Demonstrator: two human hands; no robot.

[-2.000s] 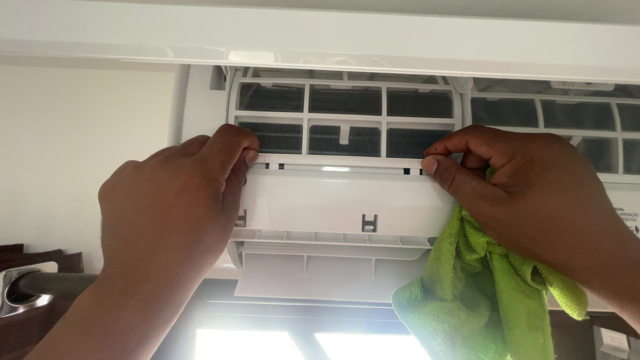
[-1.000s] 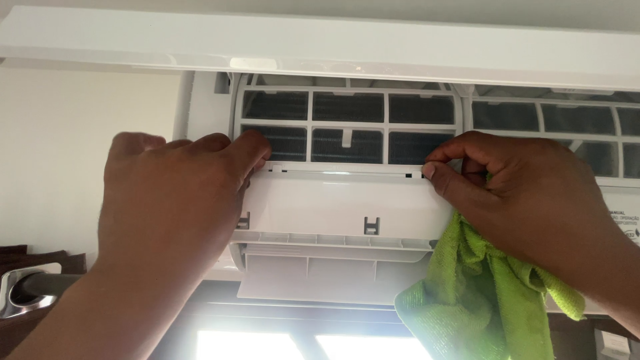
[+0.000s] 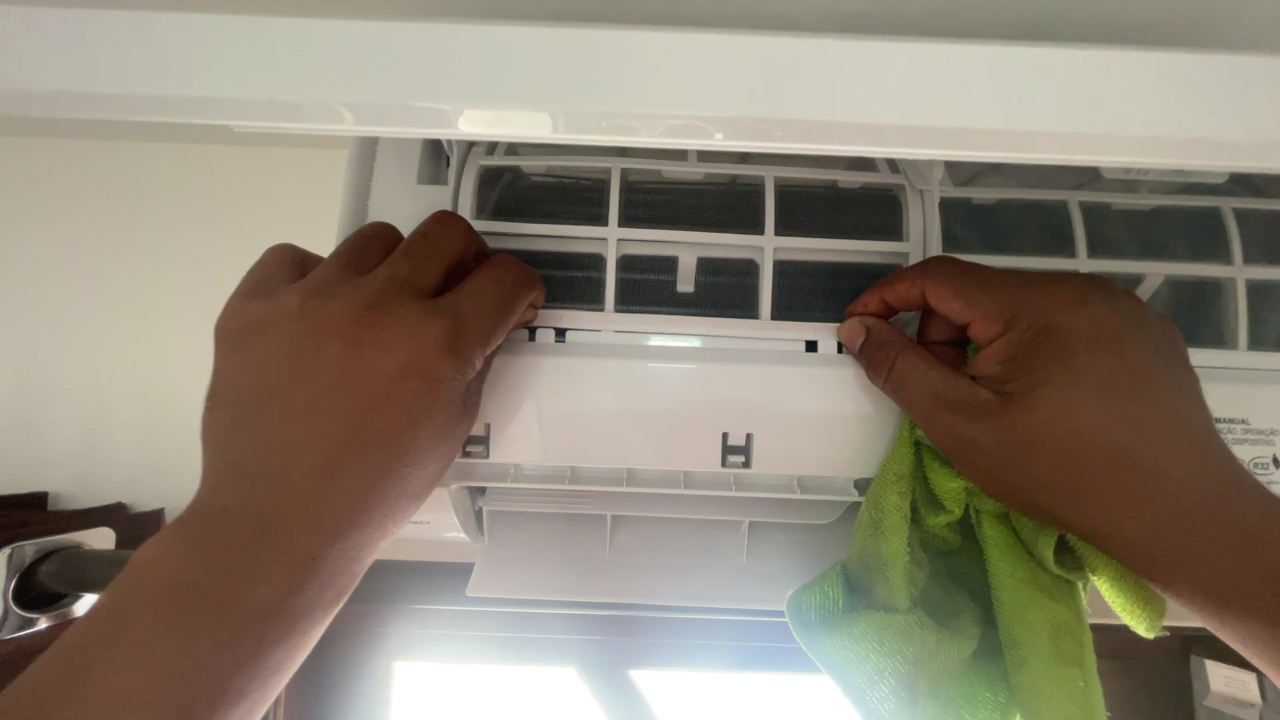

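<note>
A white-framed mesh air filter point(image 3: 692, 240) lies over the dark fins of a wall-mounted air conditioner point(image 3: 660, 400). My left hand point(image 3: 350, 370) pinches the lower left corner of its frame, the fingertips partly hidden behind the knuckles. At the lower right corner, my right hand point(image 3: 1040, 380) has thumb and forefinger on the frame's edge. A green microfibre cloth point(image 3: 960, 590) hangs from the curled fingers of that same hand. Along the filter's bottom edge, small dark slots show above the white casing.
The raised front panel point(image 3: 640, 80) spans the top of the view. A second filter point(image 3: 1100, 230) sits to the right. Below are the air louver point(image 3: 640, 550) and bright window panes point(image 3: 490, 690). A curtain rod point(image 3: 80, 572) in a metal bracket is at lower left.
Both hands stay at the filter's lower corners. The fingers of my left hand have shifted slightly, and the cloth still hangs under my right hand.
</note>
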